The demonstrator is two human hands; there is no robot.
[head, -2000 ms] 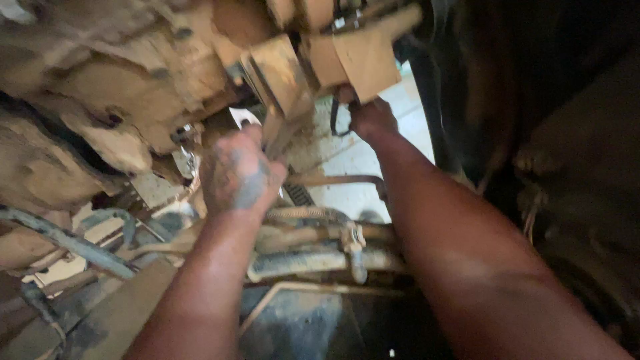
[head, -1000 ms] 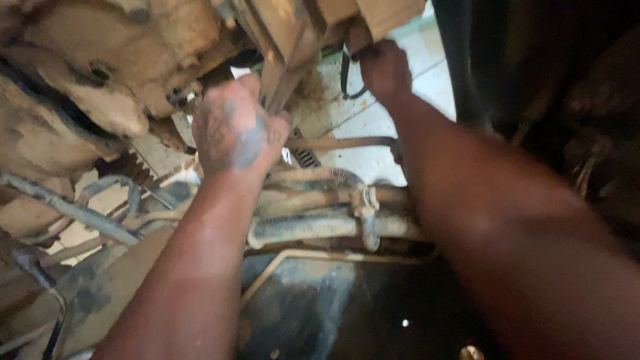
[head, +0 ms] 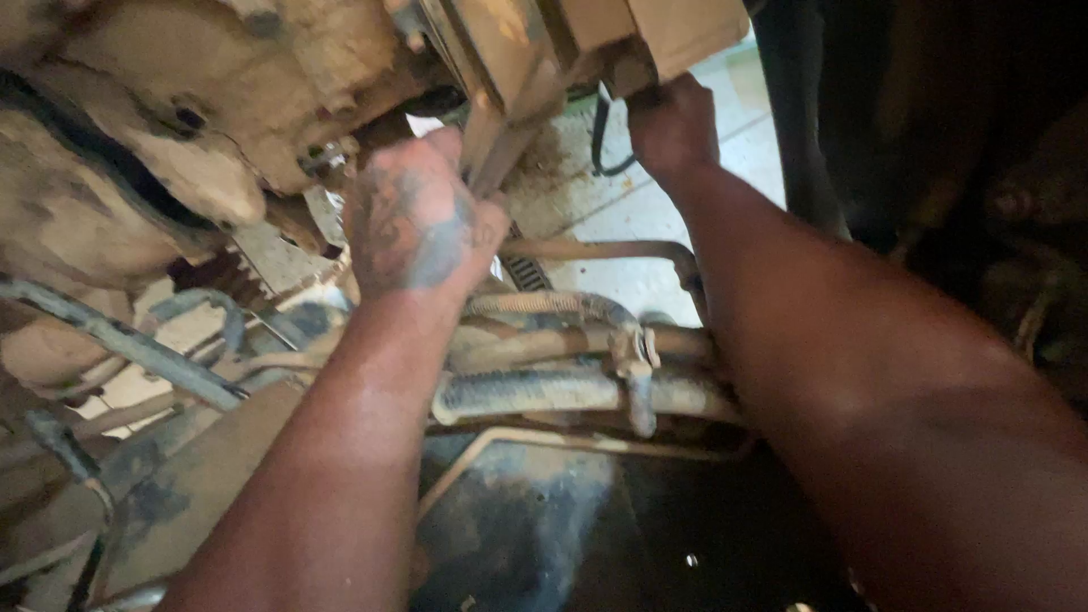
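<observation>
My left hand (head: 425, 212), smudged with grey grime, is curled against a dusty metal bracket (head: 501, 110) at upper centre; its fingertips are hidden, so what it grips cannot be told. My right hand (head: 676, 127) is bent at the lower corner of a brown box-shaped part (head: 693, 34), its fingers partly out of sight behind it. A thin black strap or hose loop (head: 600, 140) hangs just left of my right hand. A small white piece (head: 423, 126) shows above my left knuckles.
Dirt-caked machine castings (head: 170, 110) fill the upper left. Below the hands run a ribbed hose (head: 544, 303), a thick pipe (head: 535, 393) with a clamp (head: 633, 350), and a bent thin tube (head: 544, 438). Pale floor tiles (head: 637, 229) and a drain grate (head: 525, 270) lie beneath. Dark parts border the right.
The view has shifted somewhat. Both hands stay at the bracket and the box-shaped part, with no plain grasp or release.
</observation>
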